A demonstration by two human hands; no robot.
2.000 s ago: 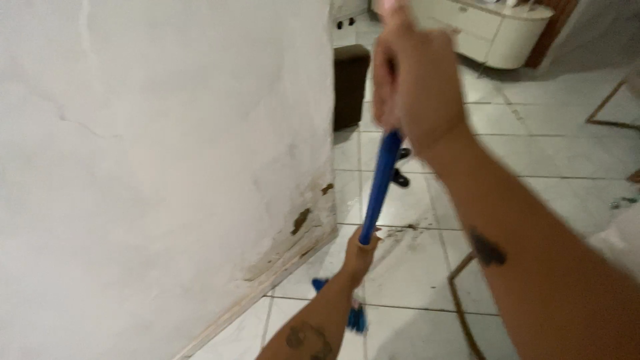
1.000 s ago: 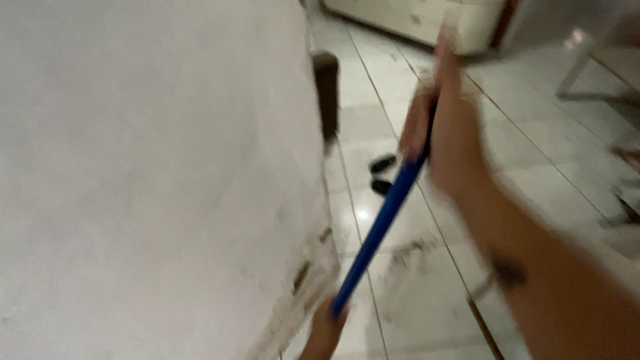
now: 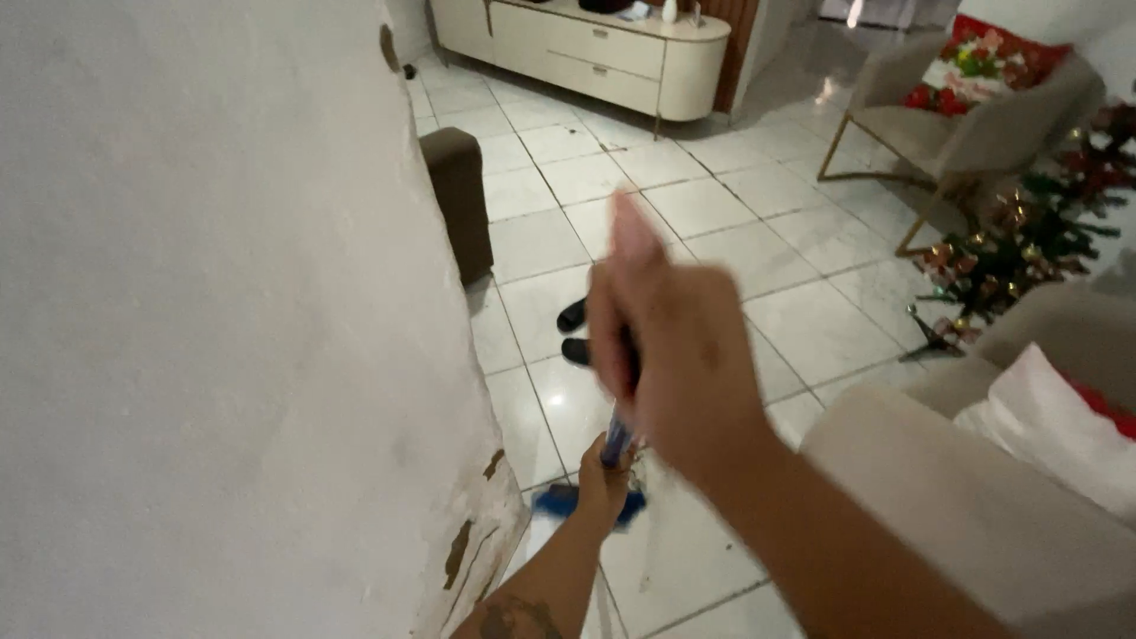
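My right hand (image 3: 679, 355) is closed round the dark upper end of a blue broom handle (image 3: 616, 437), with its thumb pointing up along the view. Lower down, my left hand (image 3: 605, 475) grips the same handle. Beyond the left hand, the blue broom head (image 3: 555, 501) rests low over the white tiles, beside the foot of the wall; the hand and wrist hide its middle. A pair of black slippers (image 3: 575, 351) lies on the floor past the hands, partly covered by my right hand.
A white wall (image 3: 266, 355) with peeling paint fills the left side. Behind its edge stands a brown upholstered piece (image 3: 461, 200). A cream sideboard (image 3: 612, 67) is at the back. To the right are an armchair (image 3: 905, 133), a decorated Christmas tree (image 3: 1021, 240) and a beige sofa (image 3: 958, 497).
The view has swung to show more of the room at right. The broom head, out of view one second ago, shows again near the wall's foot. Both hands still hold the handle.
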